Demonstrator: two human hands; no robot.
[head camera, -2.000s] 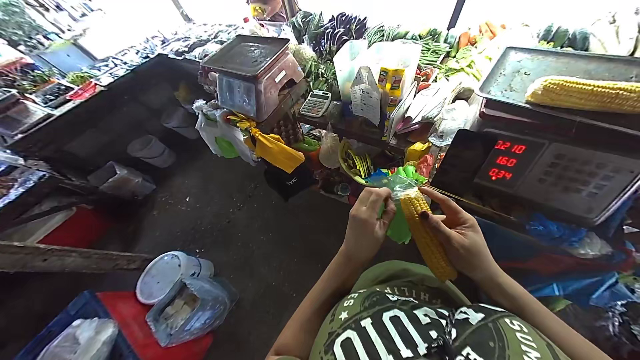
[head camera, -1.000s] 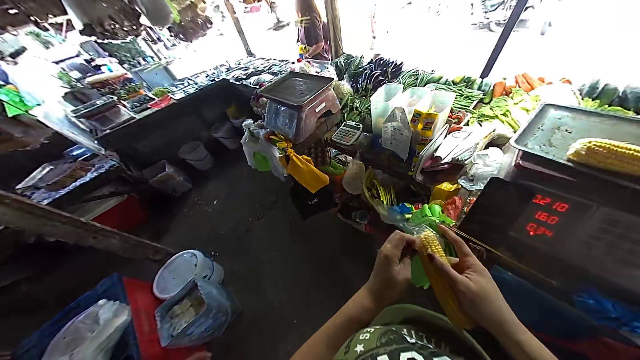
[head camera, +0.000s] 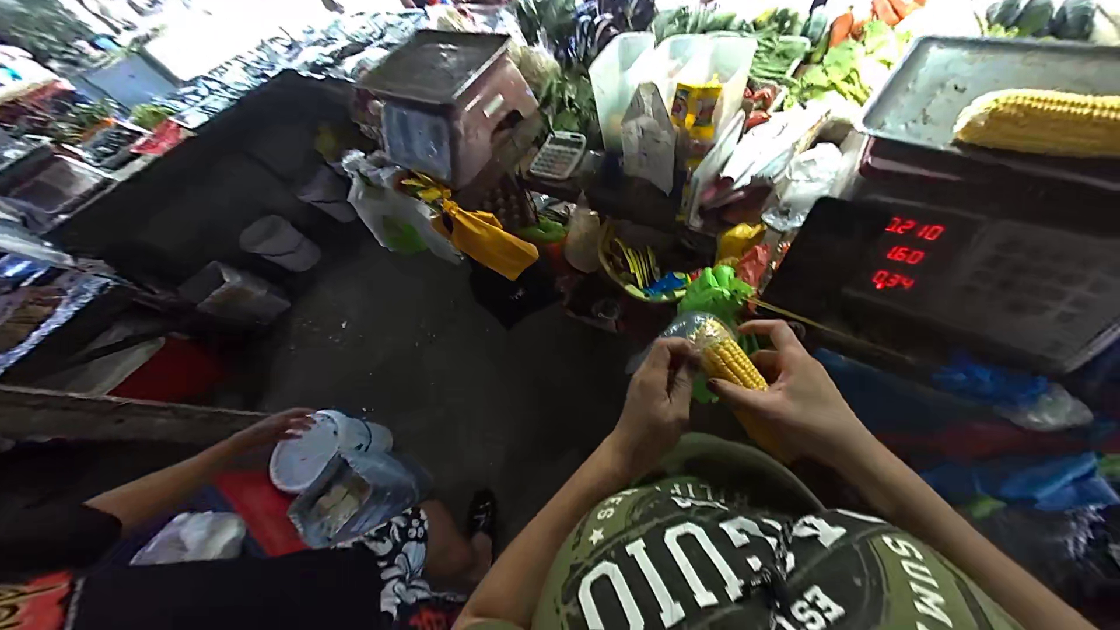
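A peeled yellow corn cob is held upright at a tilt in front of my shirt, its upper end inside a clear plastic bag. The fingers of my left hand pinch the bag beside the cob's tip. My right hand grips the cob from the other side, thumb across the kernels. Just beyond the tip hang green plastic bags. More corn lies on the metal tray of a digital scale with lit red digits, right of my hands.
Another person's arm reaches at lower left to a white bucket. A second scale, a calculator and plastic containers stand along the stall. A yellow bag hangs below. Vegetables fill the back.
Another person has come into view at lower left, a hand at the white bucket. My hands remain on the cob and bag. The view has shifted between frames.
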